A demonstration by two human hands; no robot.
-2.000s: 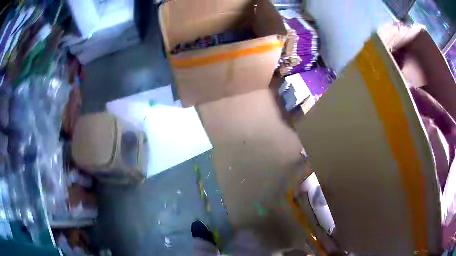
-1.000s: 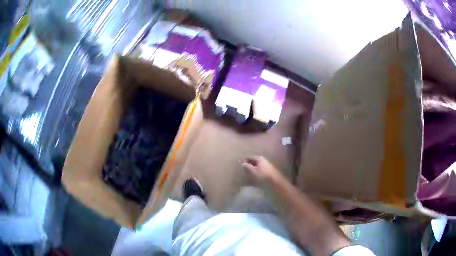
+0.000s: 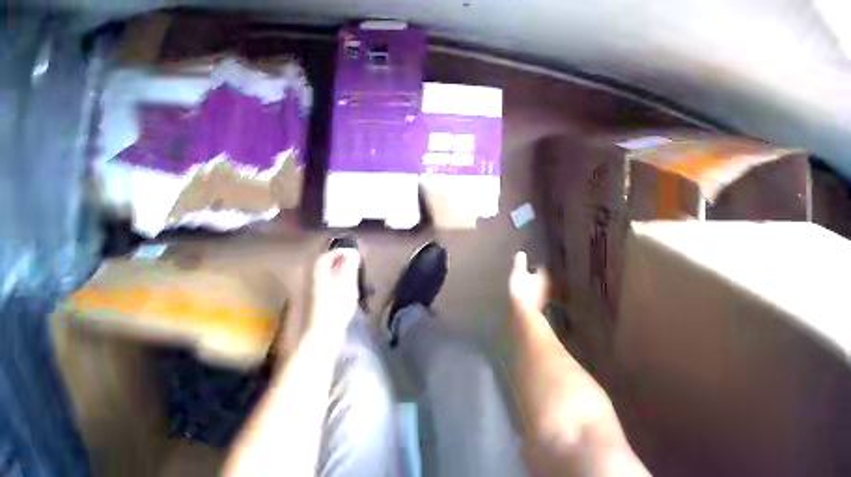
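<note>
A stack of flattened colour boxes [image 3: 376, 121], purple with white flaps, lies on brown cardboard in front of my feet. A second uneven stack of purple and white blanks [image 3: 215, 130] lies to its left. My left hand [image 3: 337, 272] is in front of my left shoe, below the near edge of the stacks, holding nothing that I can see; its fingers are blurred. My right hand [image 3: 529, 282] is right of my shoes with thumb and fingers apart and empty. Neither hand touches a stack.
An open carton [image 3: 177, 298] with orange tape and dark small items stands at lower left. Large brown cartons [image 3: 746, 345] stand at the right. A small white piece [image 3: 523, 215] lies on the cardboard. A pale wall [image 3: 578, 47] runs along the back.
The view has turned towards the purple stacks, which now lie straight ahead. My left hand has come into view, and my right hand has moved right in the picture. The open carton now sits lower left.
</note>
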